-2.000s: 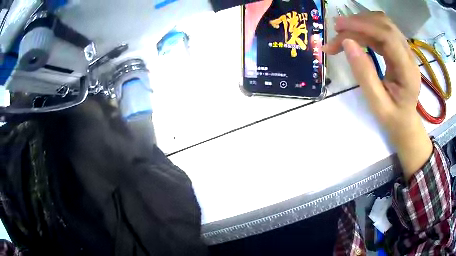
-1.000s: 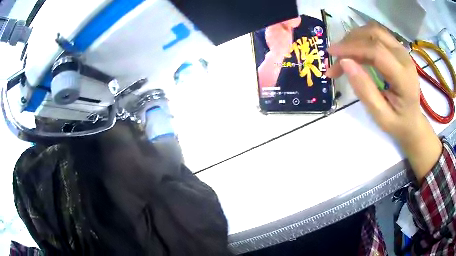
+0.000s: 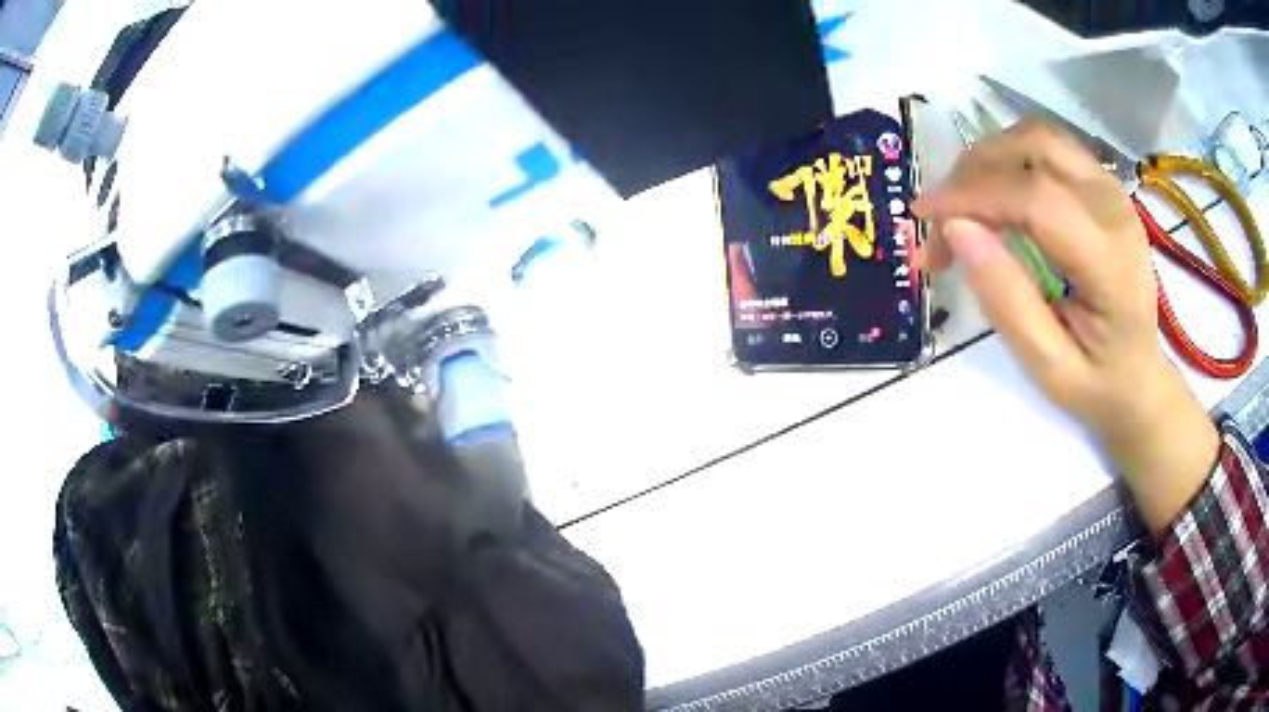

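Observation:
The smartphone [image 3: 821,251] lies on the white table, its screen lit with yellow characters on black. My right hand [image 3: 1051,257] is over the phone's right edge, fingers bent and apart, holding nothing; I cannot tell whether a fingertip touches the screen. The dark plaid garment [image 3: 174,570] with its black lining [image 3: 515,598] lies bunched under the sewing machine head [image 3: 334,111] at the left. The grey attachment [image 3: 475,397] stands beside the presser foot area, against the cloth. My left hand is not in view.
Scissors [image 3: 1208,278] with red and orange-yellow handles lie right of my hand. Green snips [image 3: 1037,264] are partly hidden behind it. The machine's black band [image 3: 640,84] is at the top. The table's front edge [image 3: 891,612] carries a measuring scale. Pale cloth or paper lies at the upper right.
The view has shifted, so the machine head shows more and the phone sits lower. The phone's picture has changed. My right hand stays by the phone's right edge; the garment looks unmoved.

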